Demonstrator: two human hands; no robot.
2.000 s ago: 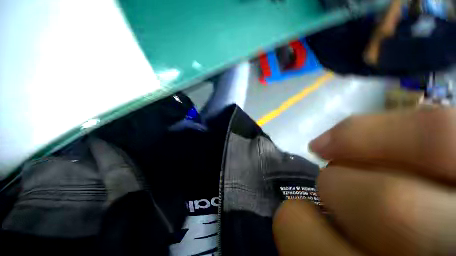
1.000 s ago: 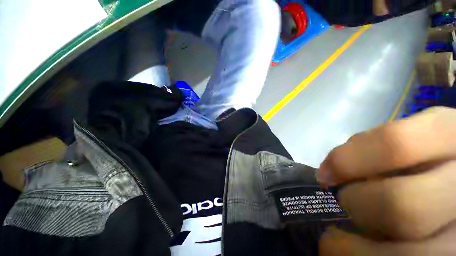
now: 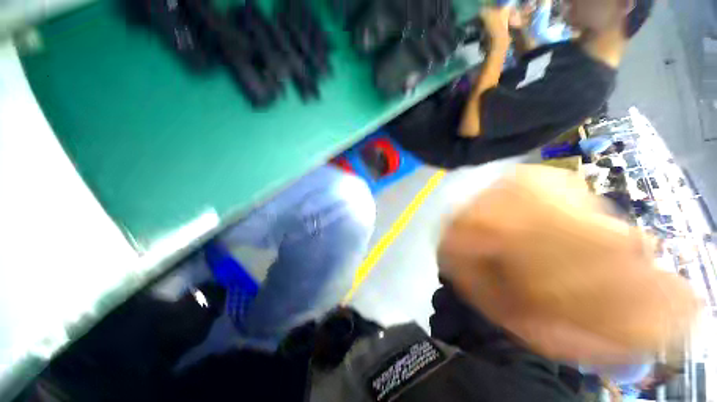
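Note:
One hand, blurred and close to the camera, fills the right side of the view; it looks like my right hand (image 3: pixel 562 263). Its fingers look bent, but blur hides whether it holds anything. My left hand is not in view. Black narrow pieces, likely handle shells (image 3: pixel 267 51), lie in a blurred heap on the green bench (image 3: pixel 157 141) at the top. More black parts (image 3: pixel 401 39) lie farther right near the bench edge. The white sheet (image 3: pixel 39 251) covers the bench at the left.
A person in a black top (image 3: pixel 527 102) sits at the bench, upper right. A blue-and-red stool (image 3: pixel 383 159) stands beneath the bench edge. My jeans-clad leg (image 3: pixel 314 235) is below it. A yellow line (image 3: pixel 397 235) crosses the grey floor. Shelving or another line (image 3: pixel 660 173) shows far right.
The view has swung up and along the bench, bringing the black parts and the seated person into view. The hand is still close at the right, now higher, larger and more blurred.

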